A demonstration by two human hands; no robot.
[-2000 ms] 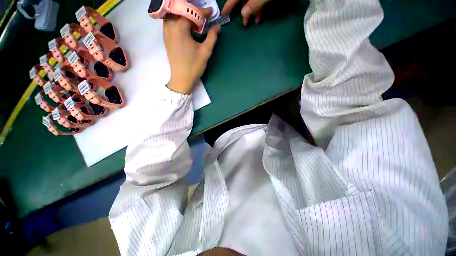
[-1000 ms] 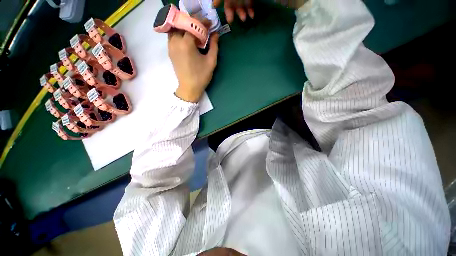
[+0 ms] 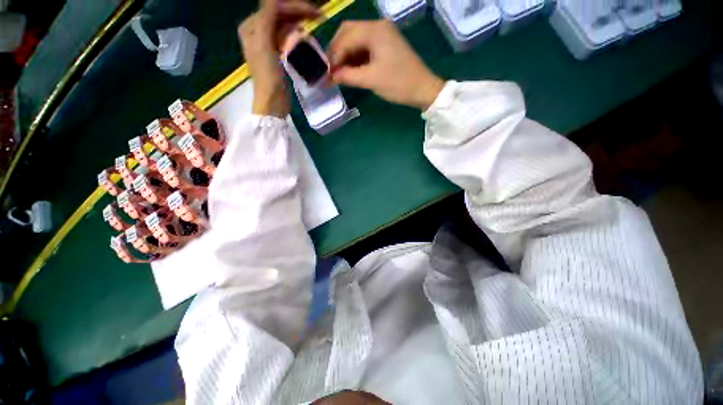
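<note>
A pink smartwatch with a black screen sits on a white display stand on the green bench. A small tab sticks out at the stand's lower right. My left hand, partly blurred, is at the watch's upper left with its fingers on the strap end. My right hand has its thumb and fingertips closed on the watch's right edge. The strap is mostly hidden by the hands.
Tagged pink watches stand in rows at the left, partly on a white sheet. White stands line the top right. Single white stands lie beyond the yellow stripe, on the darker strip.
The watch has gone from my left hand onto the stand. My right hand has come in from the top to the watch. The view has shifted, showing more stands at the top.
</note>
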